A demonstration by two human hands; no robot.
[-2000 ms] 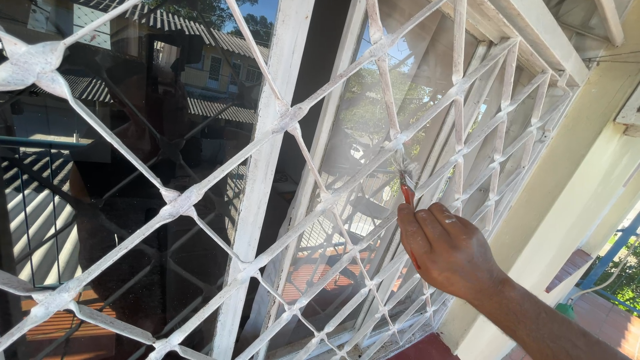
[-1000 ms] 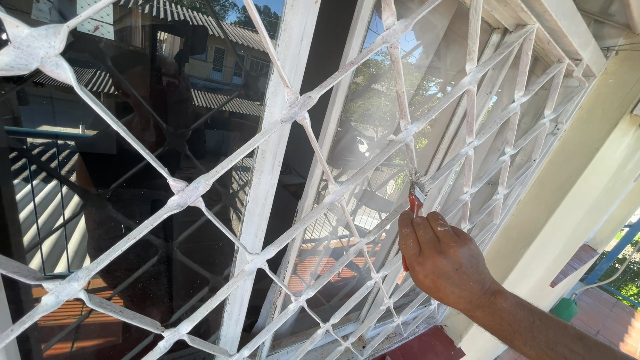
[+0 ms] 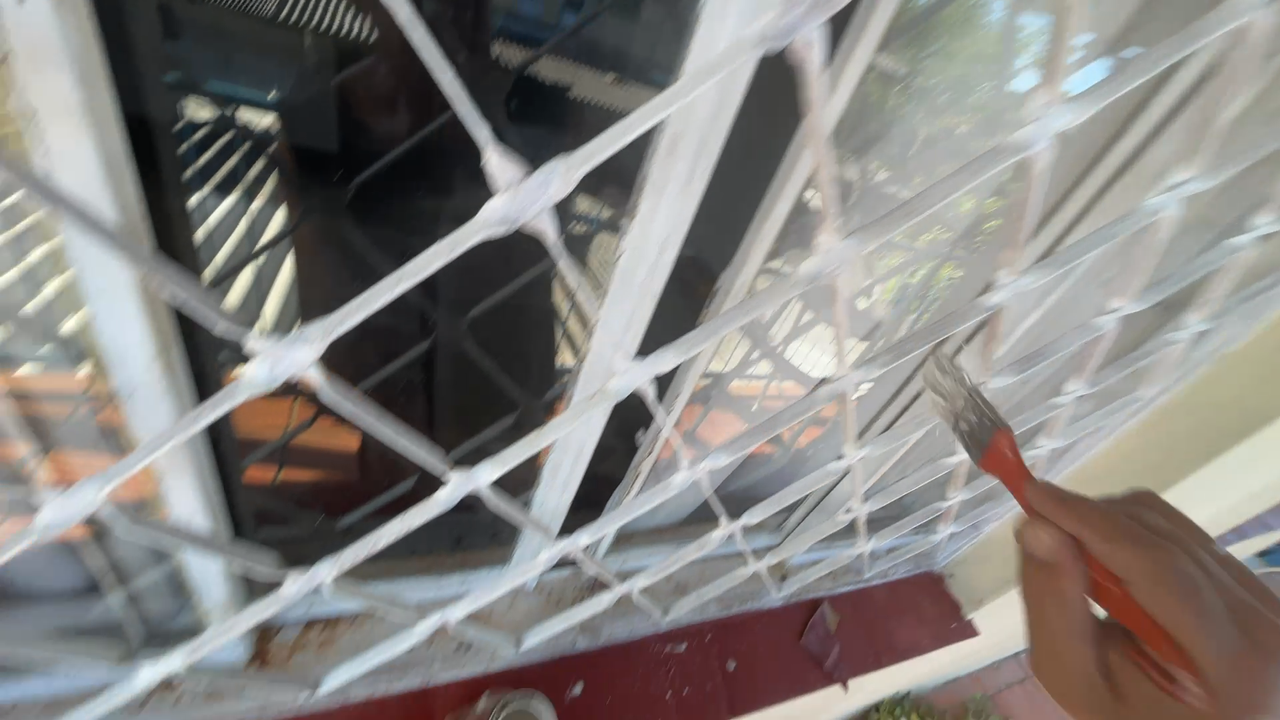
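Note:
My right hand (image 3: 1140, 590) is at the lower right, closed around the red handle of a paintbrush (image 3: 975, 415). The brush tilts up to the left, its bristles whitish with paint. Beside and behind the bristles runs a white metal window grille (image 3: 530, 195) of crossed diagonal bars; whether the bristles touch a bar I cannot tell. Patchy white paint covers the bars and their joints. My left hand is out of view.
Behind the grille are white window frames (image 3: 665, 220) and reflecting glass panes. Below runs a dark red sill (image 3: 760, 650) with paint specks and a loose flake or scrap (image 3: 822, 637). The rim of a round container (image 3: 520, 705) shows at the bottom edge. A cream wall stands right.
My right hand with the brush has come away from the grille joint where it was a second ago. The view has swung down, bringing the sill and container rim into sight.

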